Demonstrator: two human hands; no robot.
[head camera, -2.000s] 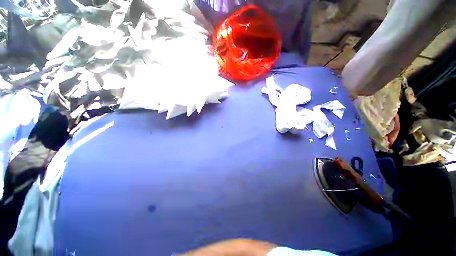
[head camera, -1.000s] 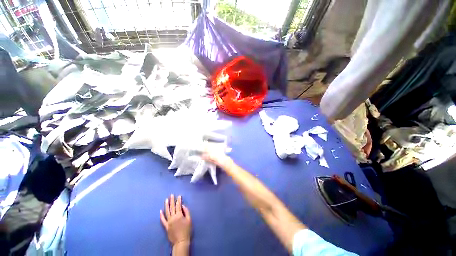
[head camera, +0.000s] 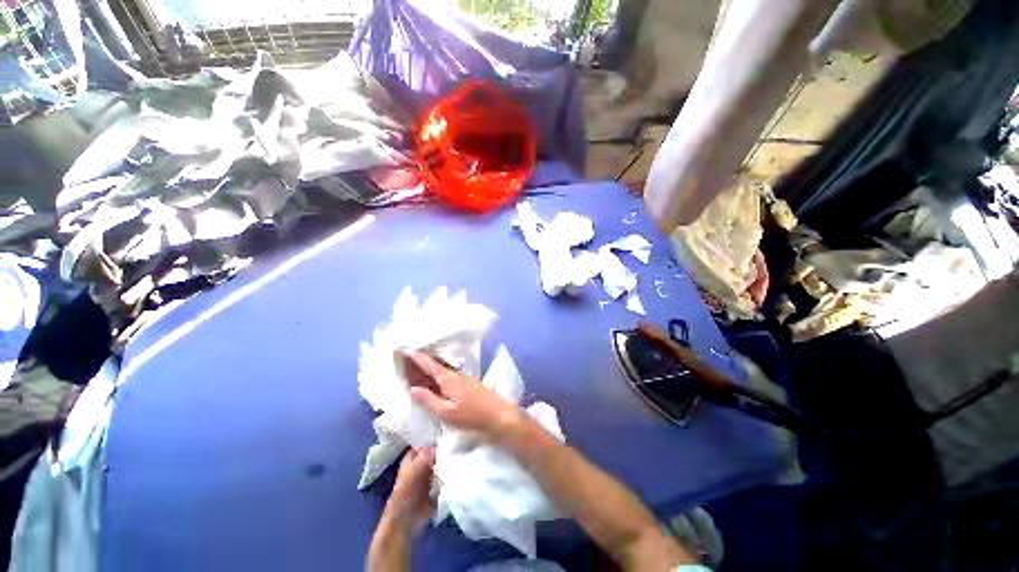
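Note:
The white pile of pointed cut pieces (head camera: 492, 480) lies on the blue-violet table in front of me, its jagged points fanned out. My right hand (head camera: 453, 393) lies over the middle of the pile, with fingers pointing left into a fold; some fingertips are hidden in the cloth. My left hand (head camera: 416, 475) is at the pile's near left side, with its fingers partly under the white cloth. I cannot tell how firmly it grips.
The iron (head camera: 659, 374) rests at the right of the blue table (head camera: 235, 413), its cable running right. White scraps (head camera: 564, 255) lie at the far right. A red plastic bag (head camera: 478, 145) stands at the far edge. A large fabric heap (head camera: 224, 145) is far left. A pale sleeve-like shape hangs far right.
The pointed pile has come from beside the far heap to the near middle of the table. Both hands are now at it; the left hand was flat on the bare table. The view has shifted.

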